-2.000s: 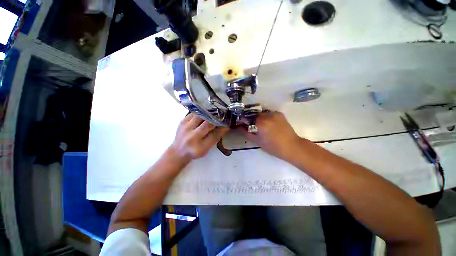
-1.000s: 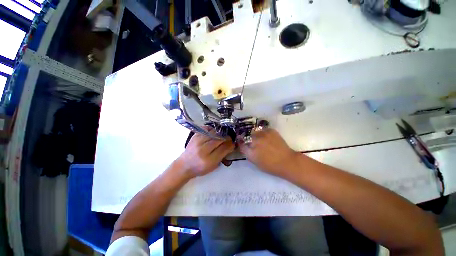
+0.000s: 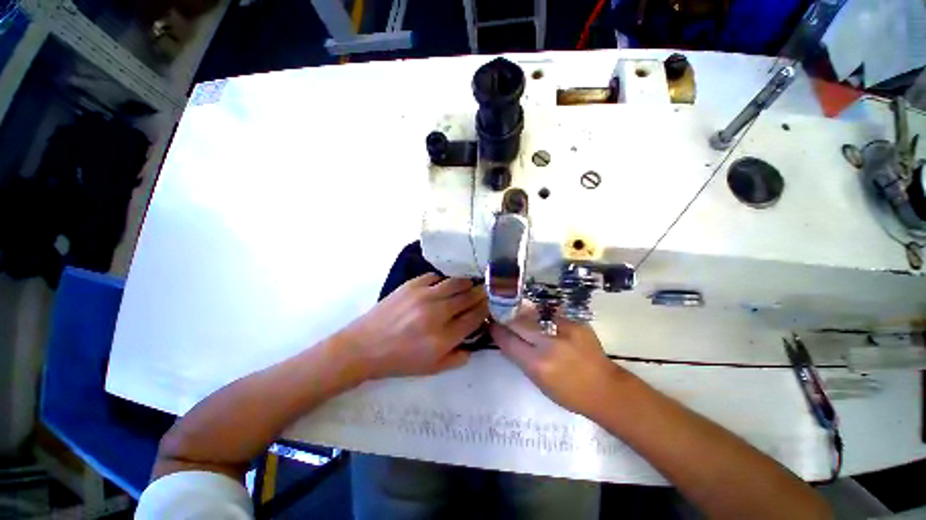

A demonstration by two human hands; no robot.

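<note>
The black panel (image 3: 407, 270) lies on the white sewing table at the left of the machine head, partly under my left hand. My left hand (image 3: 432, 323) rests on it with bent fingers, its fingertips close to the needle area. My right hand (image 3: 553, 355) is just right of it, fingertips near the same spot under the head. The sewing machine (image 3: 650, 203) is white, with a shiny take-up lever guard (image 3: 509, 259) in front. The needle and presser foot are hidden behind the guard and my fingers.
Thread snips (image 3: 811, 381) lie on the bed at the right. A black ribbed knob (image 3: 499, 107) stands on the head. Dark thread (image 3: 698, 196) runs across the head. A blue tub (image 3: 86, 355) is beside the table at the left. A ruler scale (image 3: 487, 431) marks the front edge.
The view has shifted and shows the machine head from more above. More of the black panel now shows left of the head. Both hands stay near the needle area.
</note>
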